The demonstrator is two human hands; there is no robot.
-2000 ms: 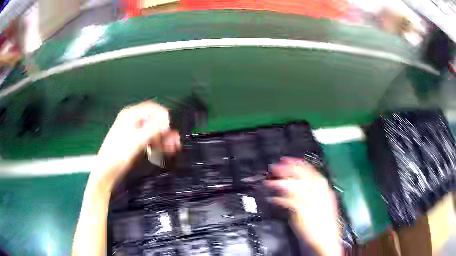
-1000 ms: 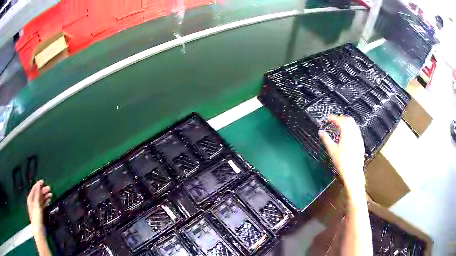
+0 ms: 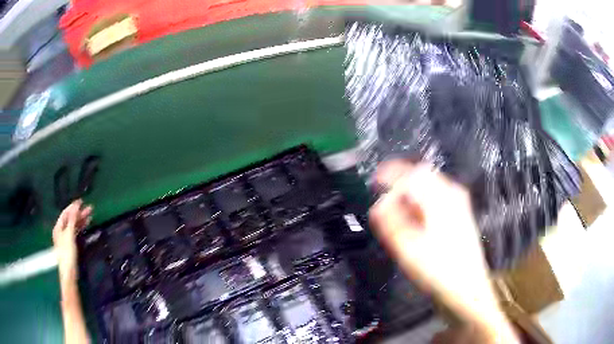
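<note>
The black blister tray (image 3: 235,195) lies in front of me, its pockets holding flat black phone housings. My left hand (image 3: 71,218) is at its far left corner, fingers apart, with nothing visible in it. My right hand (image 3: 411,208) is blurred, with fingers curled at the near left edge of a shiny black blister tray (image 3: 437,101), which is raised and tilted over the stack at the right. The fingertips' hold is partly hidden by the hand and blur.
The green conveyor belt (image 3: 222,114) runs beyond the tray and carries loose black housings (image 3: 86,176) at the left. A white rail (image 3: 30,267) borders it. A brown carton (image 3: 535,279) is at lower right. Red boxes (image 3: 202,23) stand across the line.
The raised tray now covers part of the belt and far rail at the right. My right hand appears further left and lower. My left hand remains by the working tray's left corner.
</note>
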